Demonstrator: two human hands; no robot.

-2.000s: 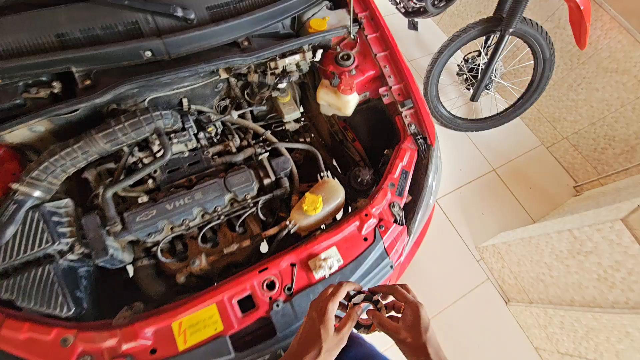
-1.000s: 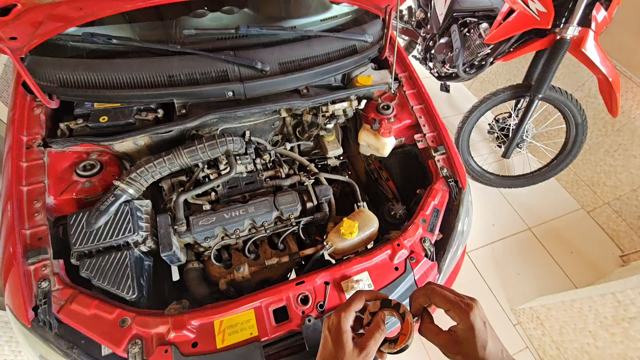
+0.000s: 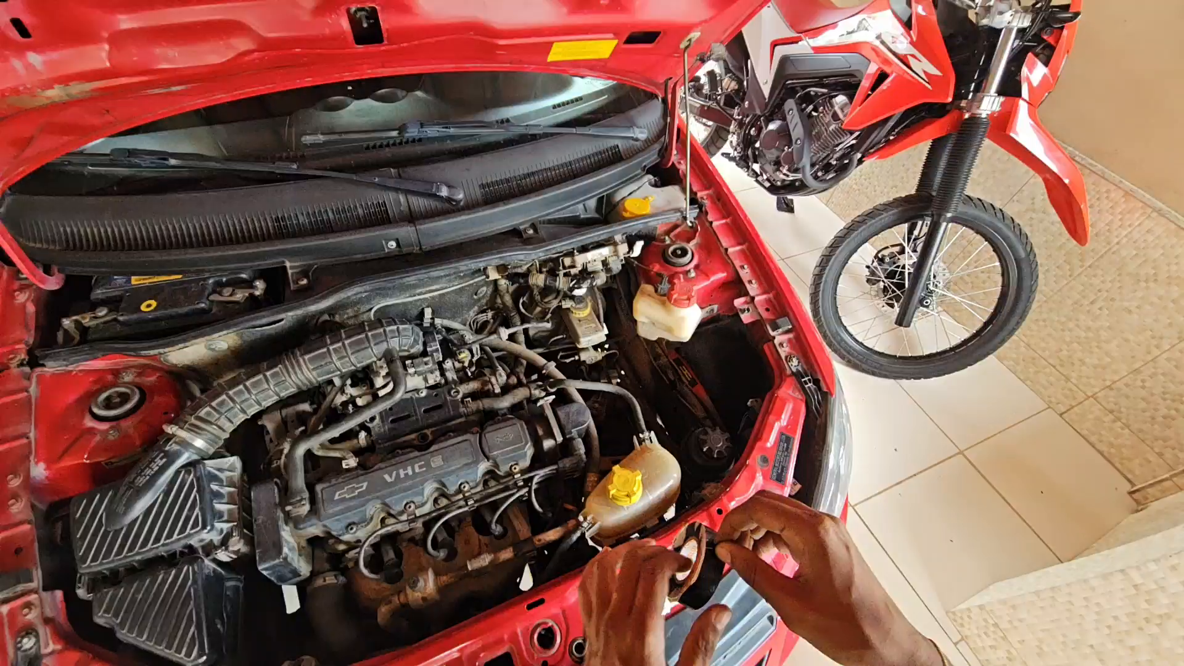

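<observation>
My left hand (image 3: 638, 601) grips a small roll of dark tape (image 3: 689, 564), whose pale brown core faces left. Close against the roll's right side, my right hand (image 3: 809, 573) pinches its thumb and fingers together near the tape's edge; whether a loose end is between them is too small to tell. Both hands are above the front edge of a red car's engine bay. Just beyond them is the coolant expansion tank (image 3: 647, 486) with a yellow cap (image 3: 624, 485). The engine cover (image 3: 416, 472) lies farther left.
The raised red hood (image 3: 416, 37) rests on a thin prop rod (image 3: 687, 139). An air filter box (image 3: 157, 518) and ribbed intake hose (image 3: 296, 375) occupy the left of the bay. A red motorcycle (image 3: 888, 74) stands on the tiled floor beyond the car, front wheel (image 3: 1017, 287) nearest.
The roll, seen with its ring opening toward the camera a second ago, is now turned more edge-on. The view has shifted, showing more of the hood and motorcycle.
</observation>
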